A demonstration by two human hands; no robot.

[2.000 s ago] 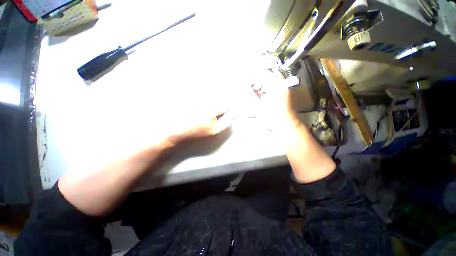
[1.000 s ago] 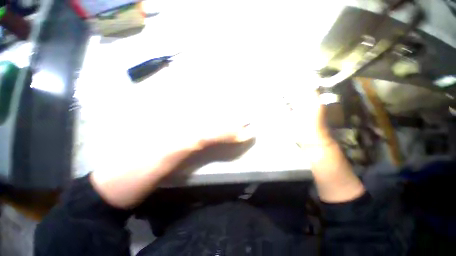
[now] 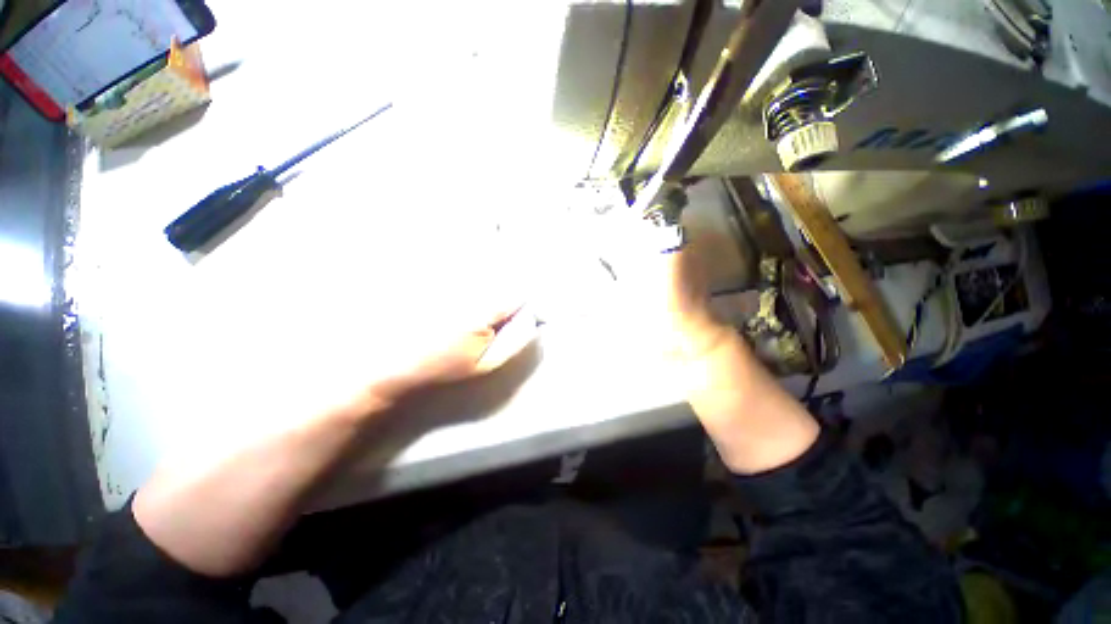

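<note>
The cream sewing machine head point(image 3: 926, 122) with blue lettering fills the upper right. Its needle and presser foot area point(image 3: 652, 213) is partly lost in glare. My right hand point(image 3: 664, 305) is just below the needle area, its fingers washed out. My left hand point(image 3: 481, 347) lies on the white table to the left, thumb and fingers close together. A whitish patch shows at its fingertips, but glare hides whether either hand holds anything. A screwdriver point(image 3: 225, 210) with a dark handle and long thin shaft lies at the upper left of the table.
A smartphone point(image 3: 98, 49) with a red edge leans in a small patterned box point(image 3: 146, 100) at the upper left. A yellow-brown wooden strip point(image 3: 847, 274) lies right of the needle area. A dark grey strip point(image 3: 34, 366) borders the table at left. The white table point(image 3: 280, 317) glares strongly.
The camera view has shifted and is sharp again after blurring. Both hands stay near the needle area in much the same pose. The screwdriver has not moved on the table.
</note>
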